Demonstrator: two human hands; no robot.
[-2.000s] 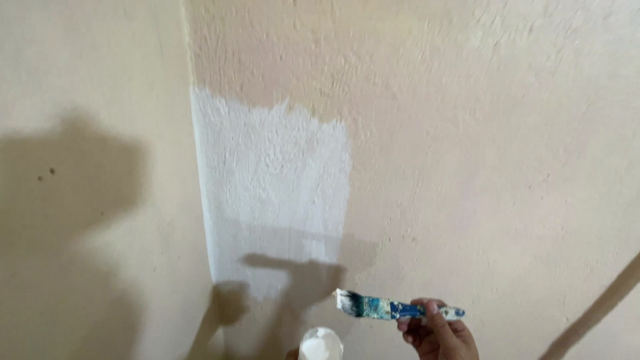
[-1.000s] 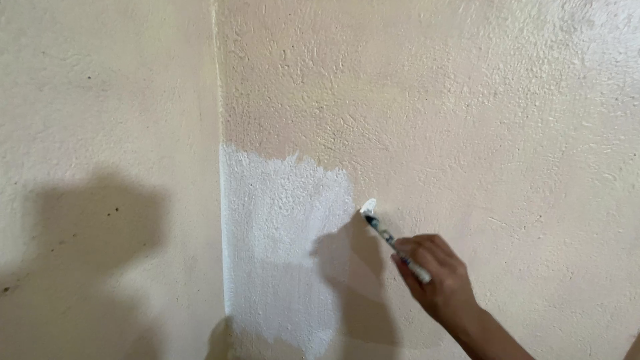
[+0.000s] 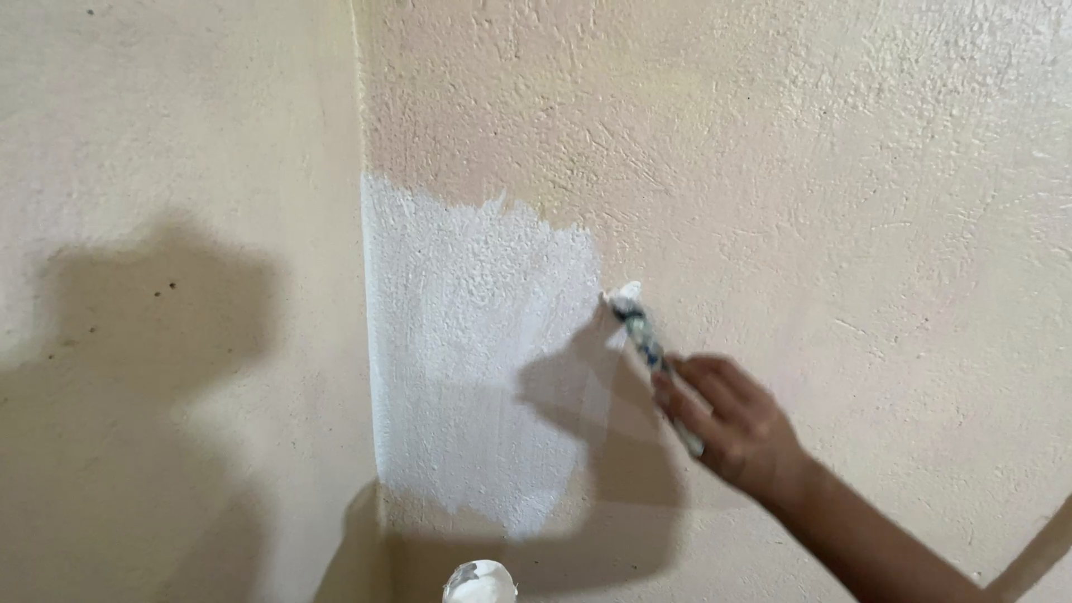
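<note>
My right hand is closed around the handle of a paint-stained paintbrush. The bristles touch the wall at the right edge of a white painted patch, where a small dab of fresh white paint shows. The patch starts at the wall corner and has ragged upper and lower edges. At the bottom edge of the view is the top of a small container of white paint. My left hand is out of view, so what it holds or touches cannot be seen.
An unpainted beige side wall meets the textured wall at the vertical corner left of the patch. Shadows of a head and an arm fall across both walls. A narrow dark diagonal band crosses the lower right.
My right hand has gone from beside the paint container, low in view, up to the wall with the brush. A white dab now marks the wall beside the patch.
</note>
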